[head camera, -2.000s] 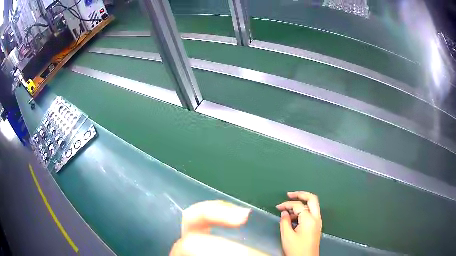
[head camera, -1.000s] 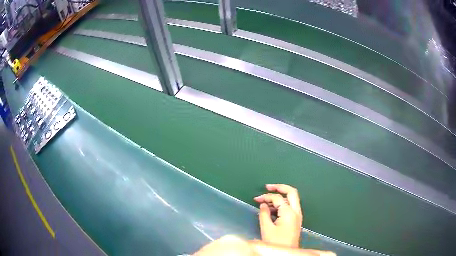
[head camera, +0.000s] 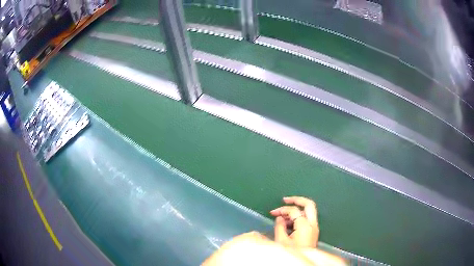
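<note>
My right hand (head camera: 299, 223) is at the lower middle, over the near edge of the green belt (head camera: 218, 156). Its fingers are curled to the left with the thumb below them. I cannot tell whether a small part is between them. My left hand (head camera: 265, 252) is a large, overexposed shape at the bottom edge, in front of my right wrist. It is cut off by the frame and its fingers cannot be made out.
A clear blister tray (head camera: 49, 111) and a short holed strip (head camera: 67, 137) lie on the blue-green bench edge (head camera: 124, 187) at left. Silver divider rails (head camera: 291, 132) cross the belt. Aluminium uprights (head camera: 179, 52) rise from them. An orange-edged shelf (head camera: 62, 39) is far left. Hazy film (head camera: 442, 57) hangs at right.
My left hand has moved right and its finger, seen two seconds ago, no longer shows apart. My right hand sits slightly further left in view, still curled. The camera view has shifted a little.
</note>
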